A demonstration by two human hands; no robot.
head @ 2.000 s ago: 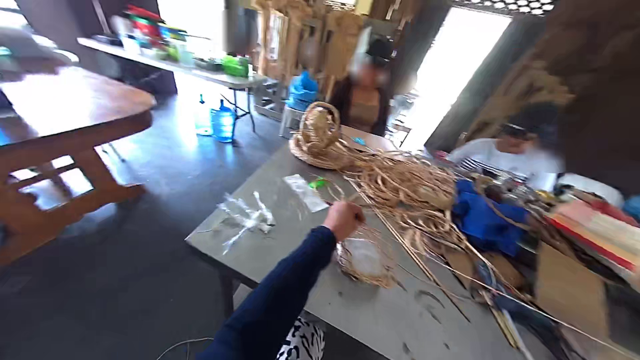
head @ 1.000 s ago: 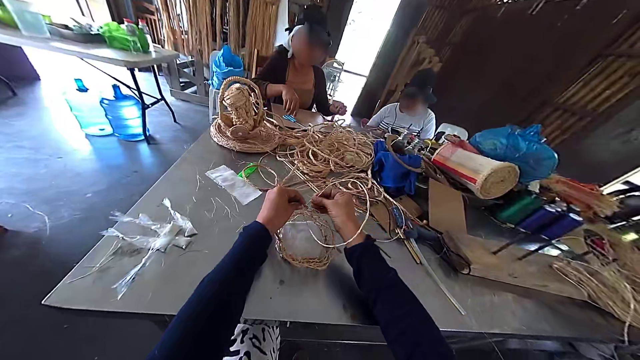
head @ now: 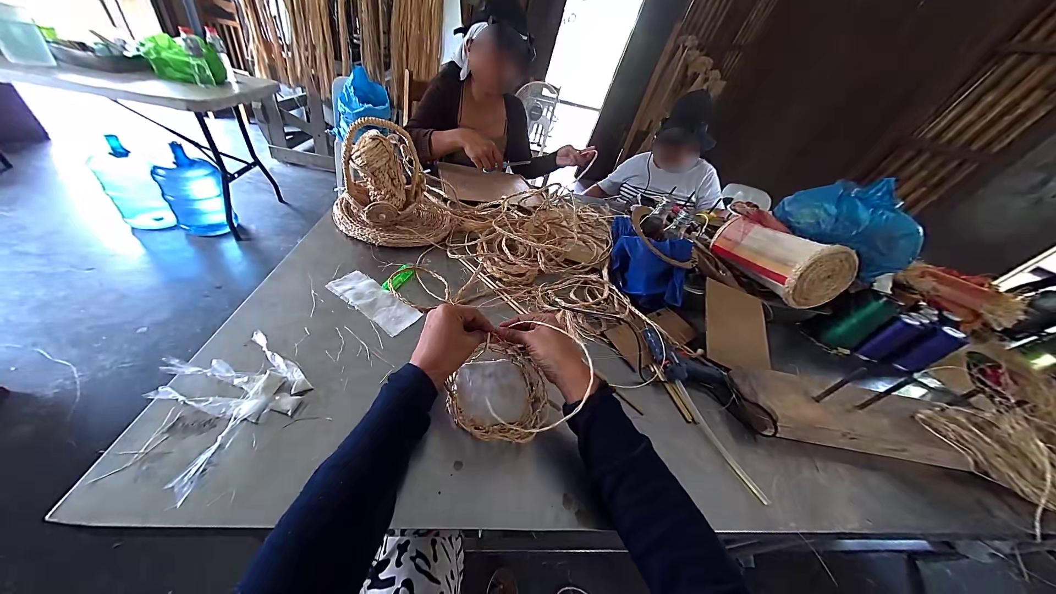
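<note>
Both my hands meet at the far rim of a small round openwork piece of braided fiber cord (head: 497,433). My left hand (head: 452,340) pinches the cord at the rim from the left. From the right, my right hand (head: 551,351) grips the same part with its fingertips, which nearly touch the left ones. A pale strand loops from there around my right wrist and back to the ring. Something clear or whitish shows inside the ring. Beyond my hands lies a big tangle of braided fiber cord (head: 536,239).
On the grey table (head: 272,487) lie torn plastic strips (head: 239,396), a clear plastic bag (head: 374,303), a blue glue gun (head: 676,363) and a cardboard piece (head: 736,326). A woven basket (head: 381,177) stands at the back left. Two people sit across the table.
My right hand, not seen two seconds ago, has joined my left at the round cord piece. The view has swung right. Across the table, one person's hand has risen with a strand.
</note>
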